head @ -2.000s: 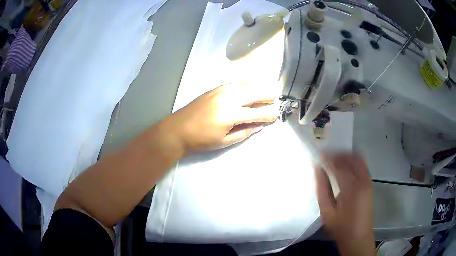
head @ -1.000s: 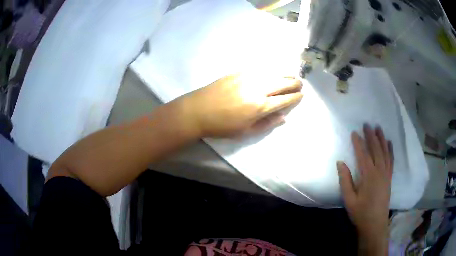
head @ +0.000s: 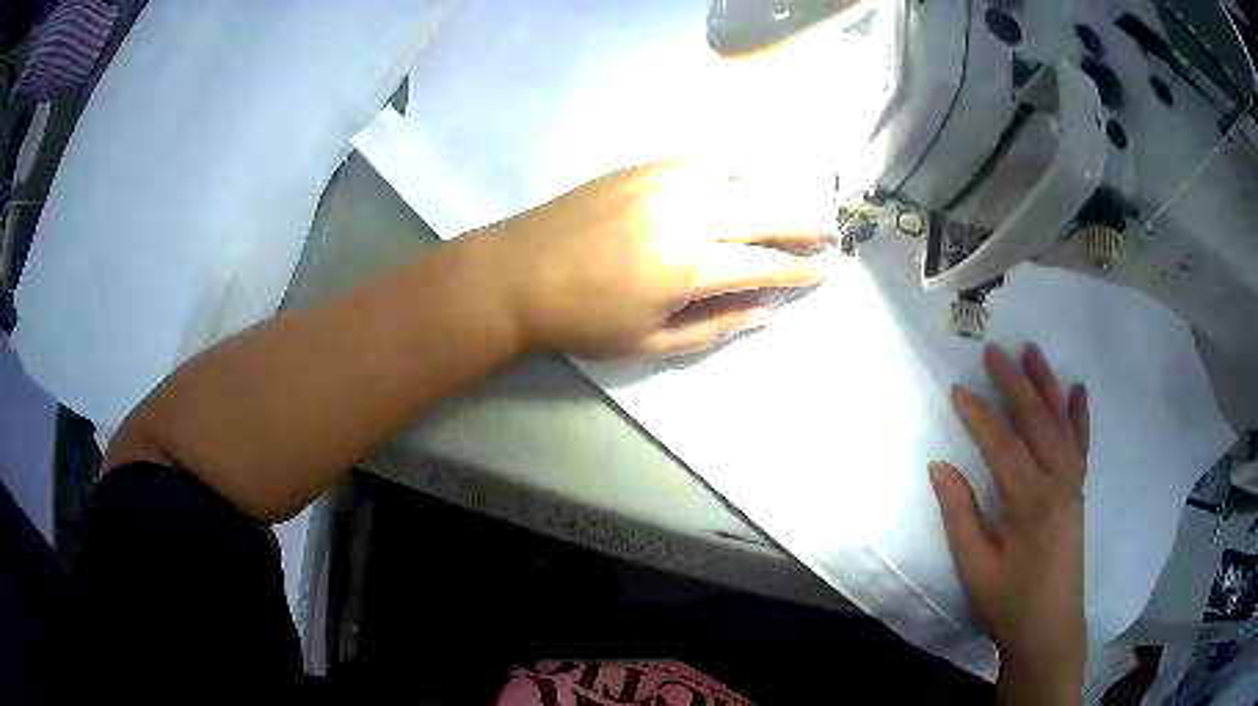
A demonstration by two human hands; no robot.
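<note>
A large white cloth panel [head: 814, 428] lies at a slant on the machine table, washed out by the lamp near the needle. My left hand [head: 676, 262] lies flat on it, fingertips beside the presser foot [head: 853, 224]. My right hand [head: 1021, 476] rests flat on the panel at the right, fingers spread, nearer the front edge. Neither hand grips the cloth. A folded band shows at the panel's lower edge. The needle tip is too small and bright to make out.
The sewing machine head [head: 966, 111] stands at upper right, with a pale curved guard [head: 1028, 207] and a ribbed knob [head: 1104, 246]. A broad white pile [head: 180, 193] lies at left. The table's ruler edge [head: 552, 524] runs in front. Cluttered cloth lies at far right.
The panel has turned from roughly upright to a slant, its lower part swung right. My right hand has moved from the panel's lower right edge onto the cloth. My left hand stays near the needle.
</note>
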